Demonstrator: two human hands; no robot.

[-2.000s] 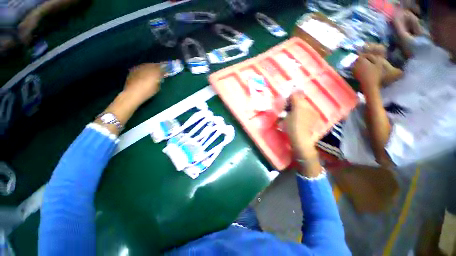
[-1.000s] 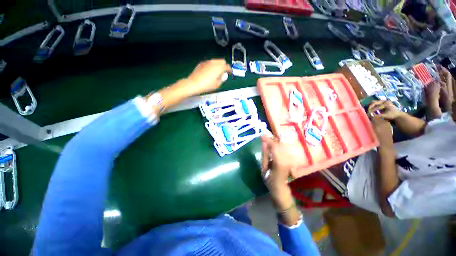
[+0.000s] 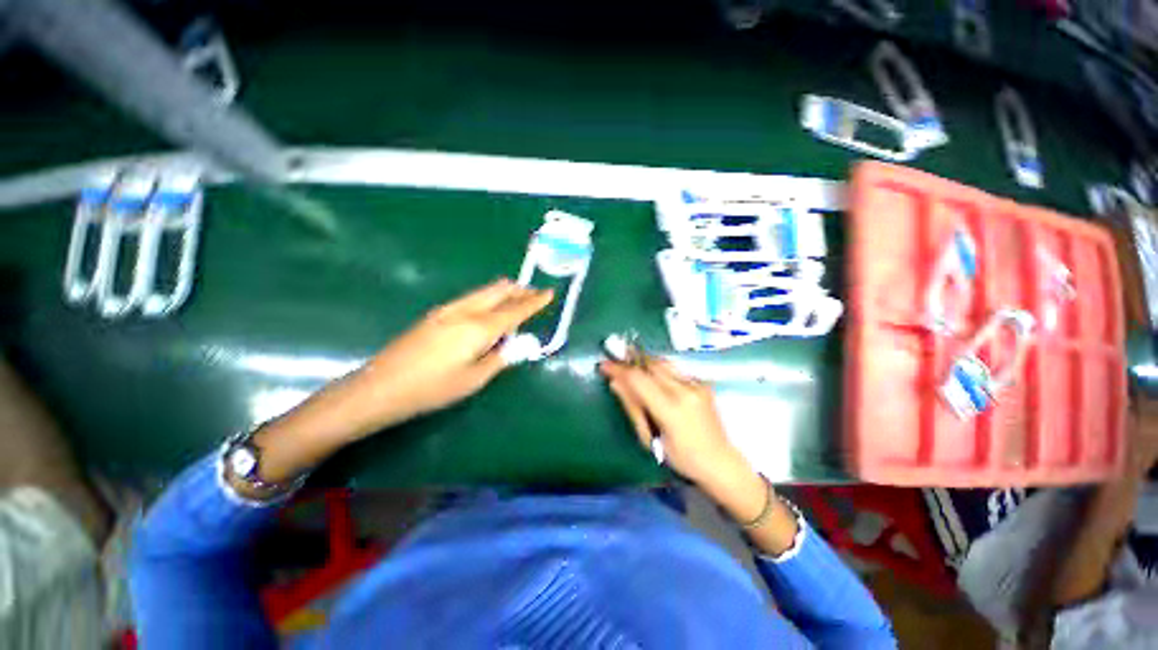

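A white oval frame with a blue patch at its far end [image 3: 561, 253] lies on the green bench in front of me. My left hand [image 3: 476, 333] is on its near left part, thumb and fingers at its edge; the thumb wears a white cot. My right hand [image 3: 667, 409] is just right of the frame, not touching it, fingers bent with white cots on some tips. Whether it holds something small cannot be told. A pile of similar frames [image 3: 718, 295] lies to the right, beside the salmon-red tray.
The salmon-red divided tray [image 3: 889, 368] holds a few frames. Three frames [image 3: 131, 241] lie side by side at the left. A white rail [image 3: 508, 174] crosses behind; more frames [image 3: 857, 125] lie on the conveyor. Neighbouring workers' arms show at both lower sides.
My left hand has come back from the conveyor and is now on a frame on the bench. My right hand has moved away from the tray toward that frame. The view has turned left.
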